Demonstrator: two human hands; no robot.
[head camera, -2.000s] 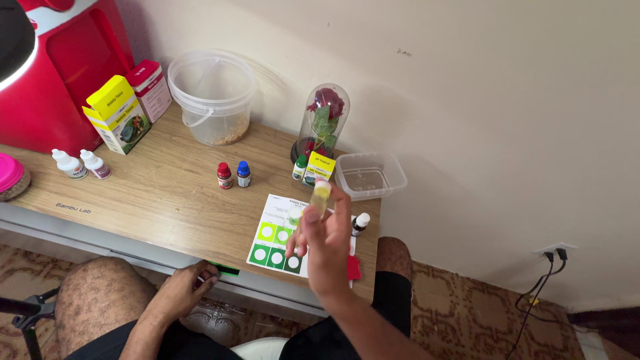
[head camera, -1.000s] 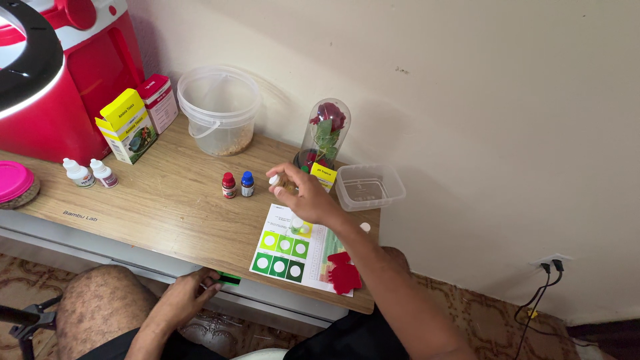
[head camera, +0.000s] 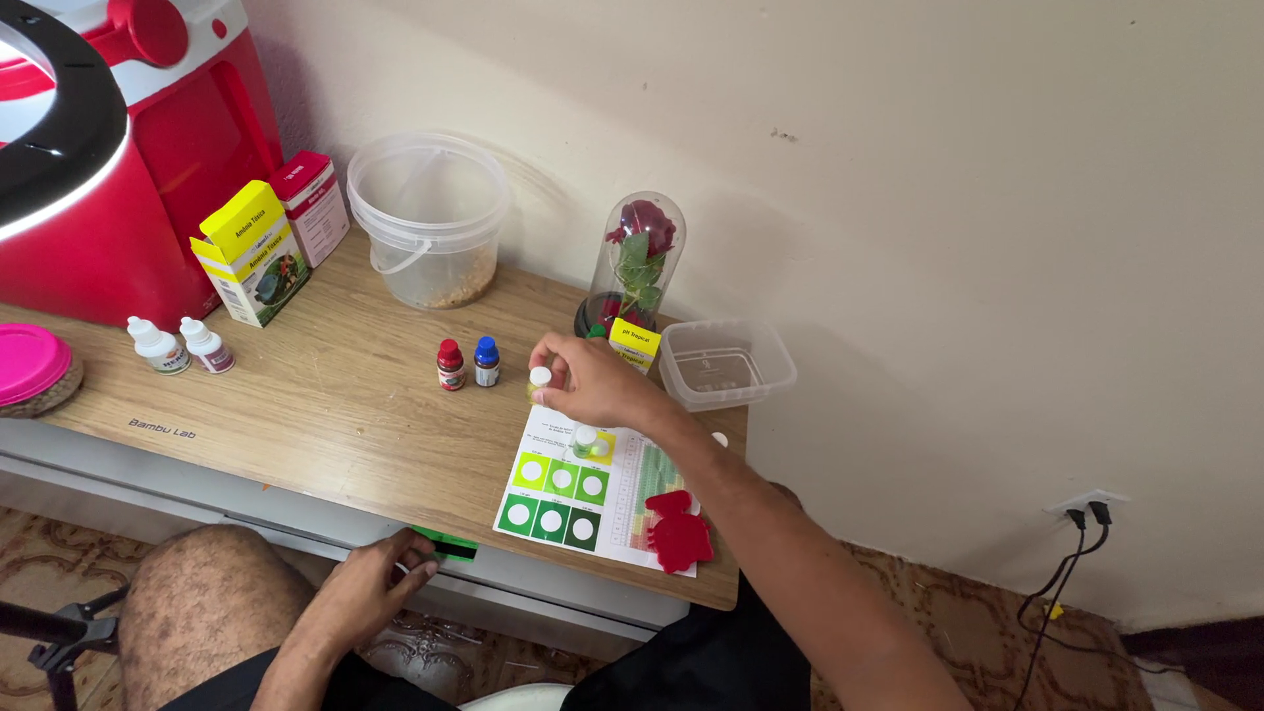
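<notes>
My right hand (head camera: 592, 380) holds a small white-capped vial (head camera: 538, 383) with yellowish liquid, just above the top edge of a colour chart sheet (head camera: 533, 502). Another small clear vial (head camera: 585, 440) stands on the chart, beside its yellow and green squares. A red flat figure (head camera: 679, 533) lies on the sheet's right part. Left of the held vial stand a red-capped bottle (head camera: 450, 365) and a blue-capped bottle (head camera: 487, 362). My left hand (head camera: 380, 583) rests by the table's front edge, near a green and black item (head camera: 446, 545), its fingers curled with nothing visible in them.
A clear plastic bucket (head camera: 430, 227), a domed rose (head camera: 637, 257), a yellow box (head camera: 635, 343) and a clear tub (head camera: 726, 365) stand along the back. At left are two boxes (head camera: 252, 252) (head camera: 314, 207), white dropper bottles (head camera: 156, 346) and a pink-lidded container (head camera: 35, 365).
My right hand, raised with the vial two seconds ago, has come down to the chart's top edge with a vial in it. My left hand stays by the table's front edge.
</notes>
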